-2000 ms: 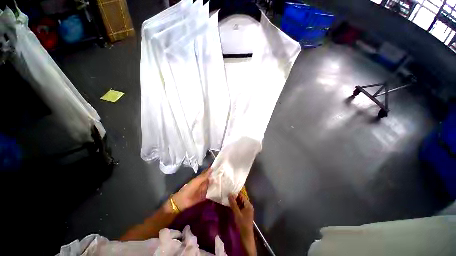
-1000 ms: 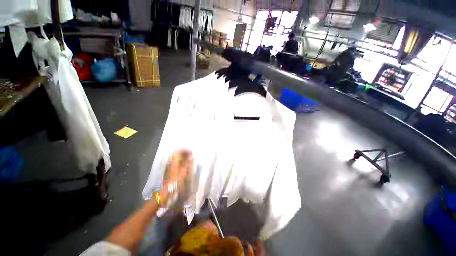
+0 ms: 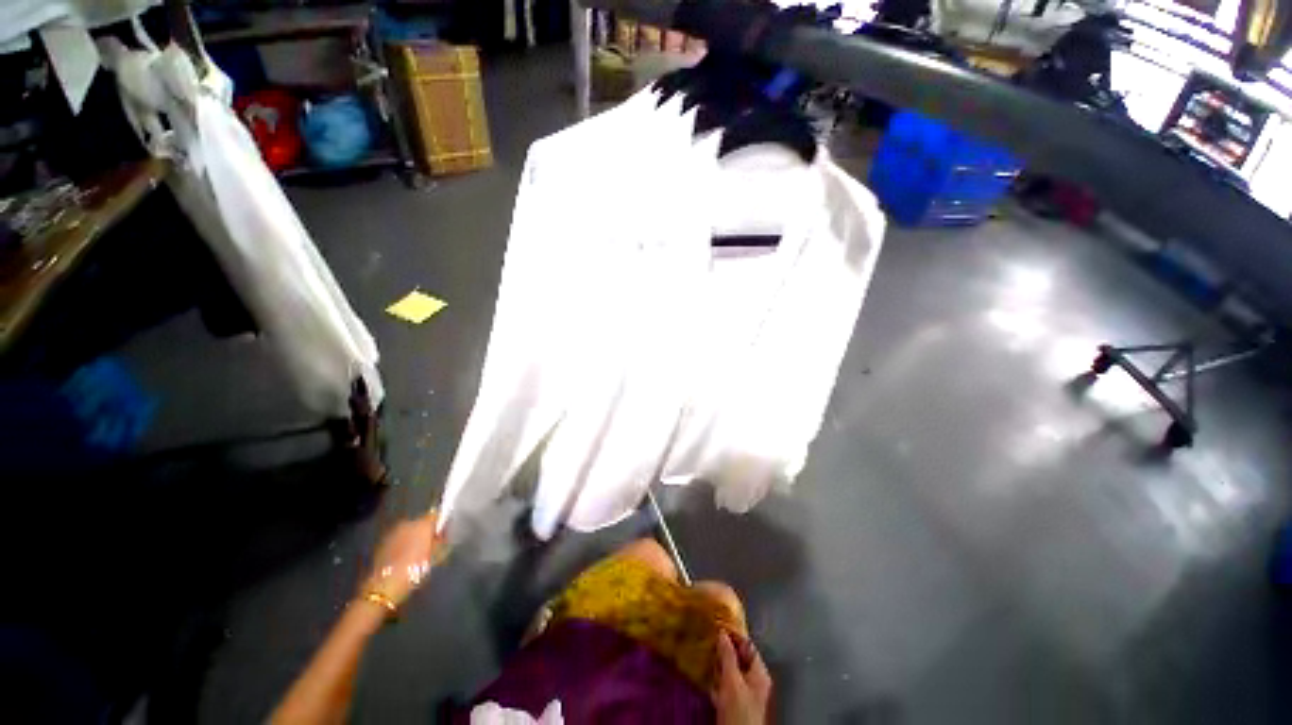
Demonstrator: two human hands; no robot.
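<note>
White shirts (image 3: 638,312) hang close together in a row in front of me, overexposed, with a dark band inside the nearest neck. My left hand (image 3: 407,555), with a gold bracelet at the wrist, grips the lower left end of the white cloth and holds it out to the left. Whether this is a cuff or a hem is not clear. My right hand (image 3: 741,680) is low by my lap, beside the yellow patterned cloth on my knees, away from the shirts. Its fingers are partly curled and its grip is unclear.
A thick grey rail (image 3: 907,85) runs diagonally above the shirts. Another white garment (image 3: 262,241) hangs at the left. A yellow slip (image 3: 417,306) lies on the floor. A thin pale rod (image 3: 669,538) is near my knees. A blue crate (image 3: 942,170) and a wheeled stand (image 3: 1155,383) are at the right.
The single sleeve held by both hands two seconds ago is released and hangs with the shirts. My left hand has moved left and gripped cloth there. My right hand is down by my lap.
</note>
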